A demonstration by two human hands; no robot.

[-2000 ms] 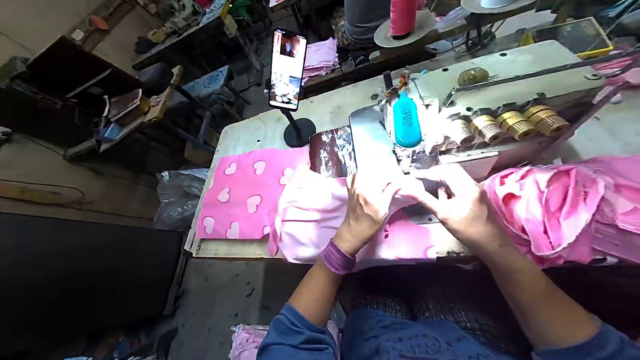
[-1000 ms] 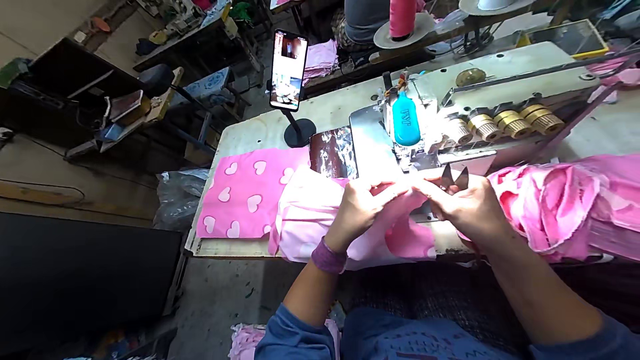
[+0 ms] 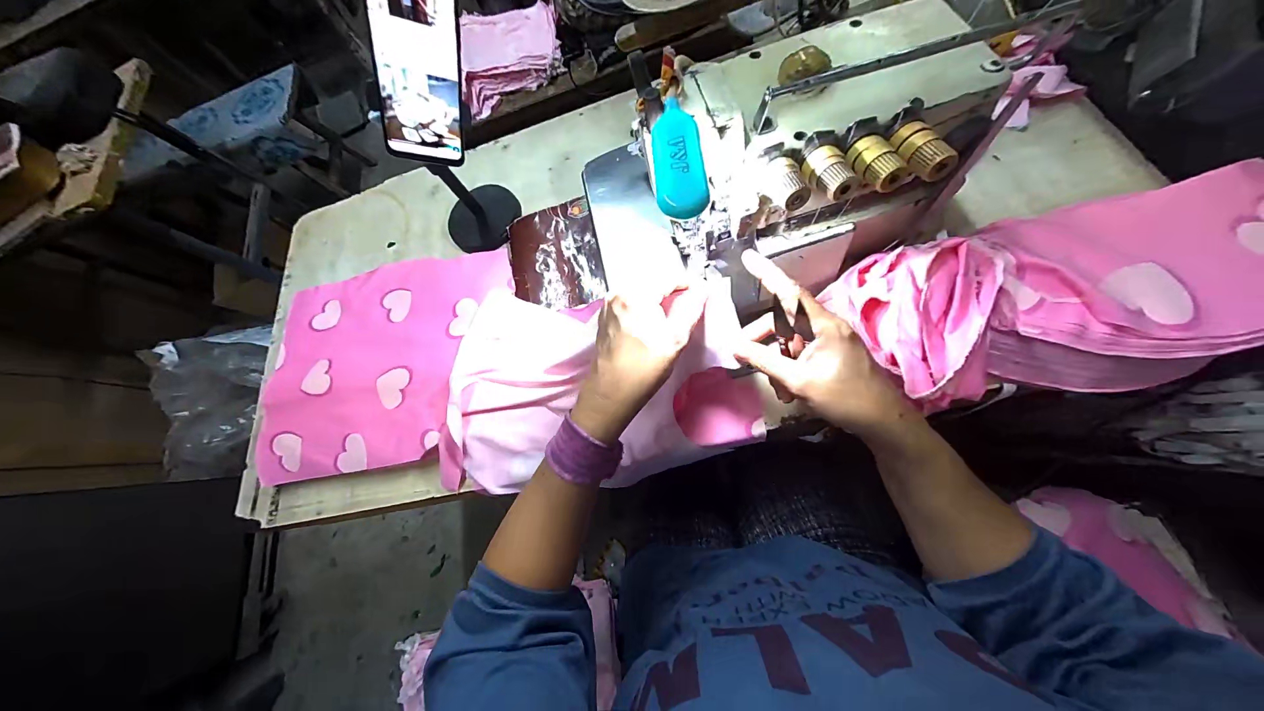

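An overlock sewing machine (image 3: 780,188) with brass-coloured tension dials stands on a worn table, its needle area brightly lit. My left hand (image 3: 642,346), with a purple band at the wrist, grips the pink fabric (image 3: 523,395) at the near side of the presser foot. My right hand (image 3: 825,360) holds small dark thread snips (image 3: 785,331) in its curled fingers, the index finger reaching toward the machine's front plate. Part of the fabric, with a darker pink patch, hangs over the front edge below my hands. Glare hides the exact fabric edge at the needle.
Pink heart-print fabric (image 3: 346,375) lies flat at the left. A phone (image 3: 415,79) stands on a round-based holder behind it. Bunched pink fabric (image 3: 918,306) and a folded heart-print stack (image 3: 1126,286) lie at the right. The table's front edge (image 3: 355,509) runs below.
My right hand has turned from pinching the fabric beside my left hand, and its index finger now points toward the machine. The left hand has stayed on the fabric.
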